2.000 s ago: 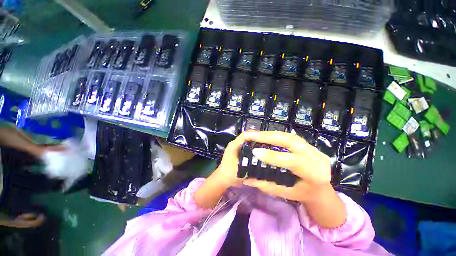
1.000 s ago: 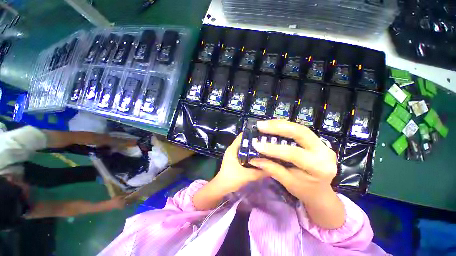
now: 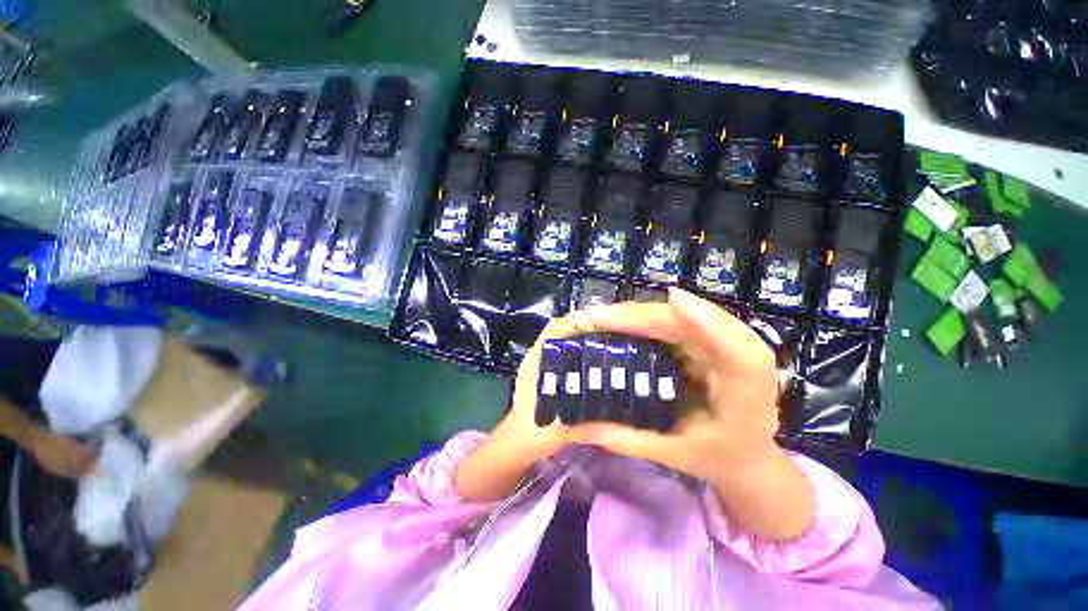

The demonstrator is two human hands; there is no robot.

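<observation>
A stack of several black phones [image 3: 607, 382] is held edge-on in front of my chest, with a row of small white marks facing me. My right hand [image 3: 728, 394] wraps the right side, fingers over the top and thumb below. My left hand [image 3: 525, 406] holds the left side. Behind them lies the black blister tray [image 3: 477, 304]. Its back two rows hold phone housings [image 3: 665, 245] with silvery-blue boards and orange tabs. In its front row, some pockets show bare shiny plastic; my hands hide others.
Stacked clear blister trays [image 3: 400, 197] with black phones stand left. Loose green-and-white pieces [image 3: 943, 265] lie right. More clear trays [image 3: 716, 30] and black plastic [image 3: 1014, 60] are on the white shelf. Another person's arm [image 3: 48, 448] is near a brown cardboard box [image 3: 221, 525] at lower left.
The phone stack has turned so its white-marked edges face me, and my fingers have moved off them. At lower left the other person's arms have drawn back and the box has shifted left.
</observation>
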